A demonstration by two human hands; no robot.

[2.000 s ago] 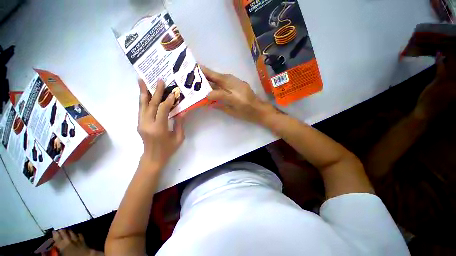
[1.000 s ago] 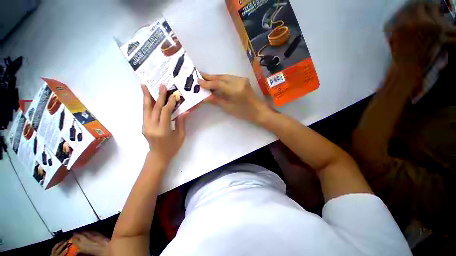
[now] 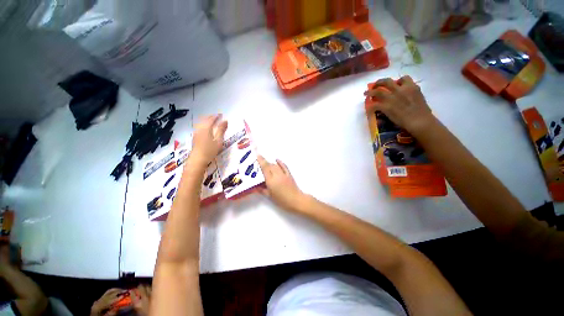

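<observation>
White-faced retail boxes with orange coil pictures stand side by side at left of centre. The rightmost retail box (image 3: 240,162) is between my hands. My left hand (image 3: 209,137) is at its far left corner, and my forearm covers part of the neighbouring box. My right hand (image 3: 281,184) is against its right side near the near end. Both hands grip this box; some fingertips are hidden. The leftmost retail box (image 3: 162,185) shows its white panel.
Another person's hand (image 3: 402,105) rests on an orange and dark box (image 3: 396,145) at right. Flat orange cartons (image 3: 328,52) lie at the far edge. Black pieces (image 3: 148,137) lie heaped at left, near a large grey-white sack (image 3: 154,52). Another person's hands hold something orange at bottom left.
The view has shifted, showing more of the far table. My hands have brought the white-faced box left to the row. Another person's hand is now on the orange and dark box.
</observation>
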